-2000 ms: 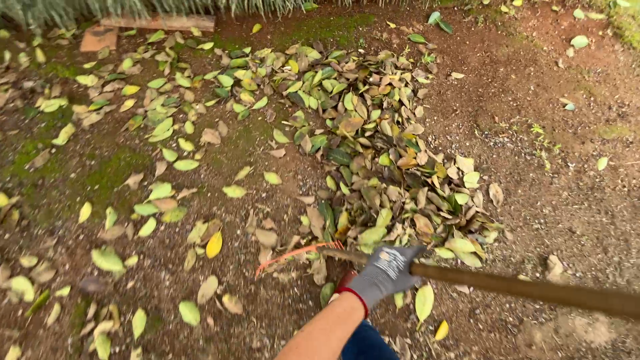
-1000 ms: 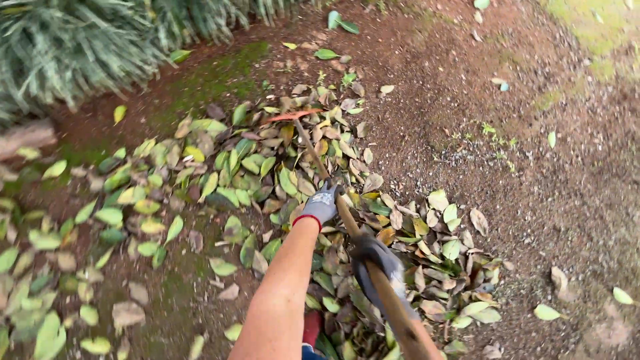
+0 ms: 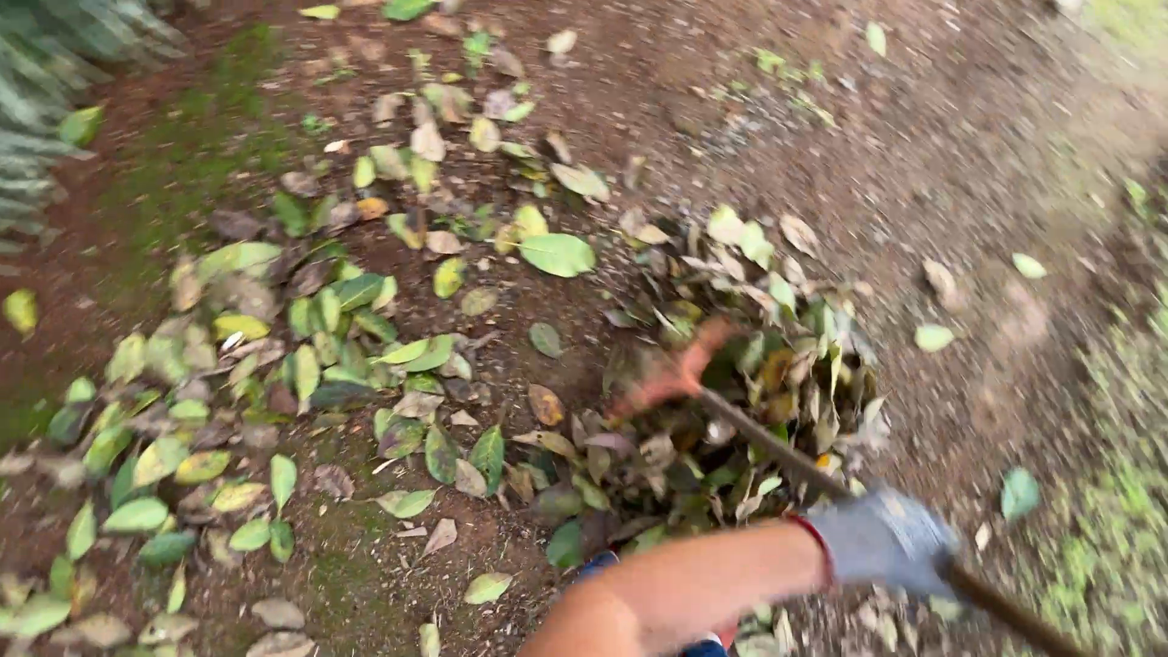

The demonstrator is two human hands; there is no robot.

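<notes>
My left hand (image 3: 885, 538), in a grey glove with a red cuff, is closed around the wooden handle (image 3: 776, 447) of a rake. From there the handle slants up and left to the blurred orange-red rake head (image 3: 675, 374), which rests at the left side of a dense heap of leaves (image 3: 821, 365). Brown, green and yellow leaves make up the heap. My bare forearm crosses the bottom of the view below it. The right hand is out of view; the handle runs off at the bottom right.
More loose leaves (image 3: 338, 365) lie scattered over the reddish soil on the left. Long-bladed grassy plants (image 3: 55, 119) edge the upper left corner, beside a mossy patch (image 3: 182, 182). Low green growth (image 3: 1095, 547) borders the right. Blue trouser fabric (image 3: 598, 564) shows at the bottom.
The rake head has come from the far end of the leaves back toward me, and leaves are now bunched in a heap. My right hand, on the handle one second ago, has left the view.
</notes>
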